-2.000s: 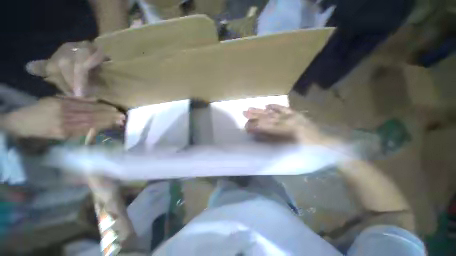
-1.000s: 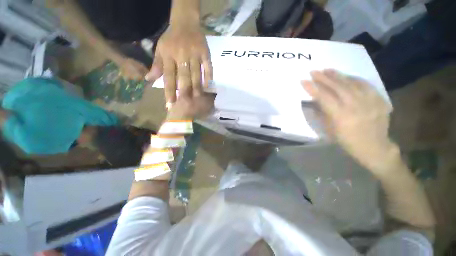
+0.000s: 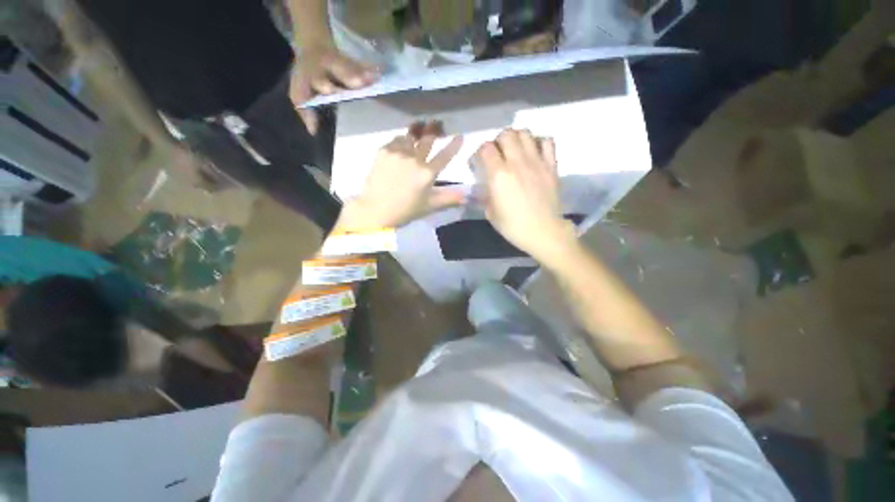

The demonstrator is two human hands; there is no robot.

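A white retail carton [image 3: 604,116] stands in front of me with its end flap [image 3: 491,69] raised at the far side. Black product pictures show on its near side. My left hand [image 3: 407,181] is at the left of the near edge, fingers spread, thumb pointing right. My right hand [image 3: 520,186] is beside it on the same edge, fingers bent over the opening. Whether either hand grips the edge is hard to tell. Several white seal stickers with orange edges [image 3: 340,271] are stuck along my left forearm.
A person's hand [image 3: 334,74] is at the flap's left end. Another person in teal [image 3: 49,257] is at the left. A white carton [image 3: 128,456] lies lower left; more cartons [image 3: 44,118] stand upper left. Brown cardboard [image 3: 775,324] and plastic scraps cover the green floor.
The flap with the FURRION lettering has gone from closed to raised. Both my hands have moved together at the near edge. The other person's hand has left mine and moved up to the flap's left end.
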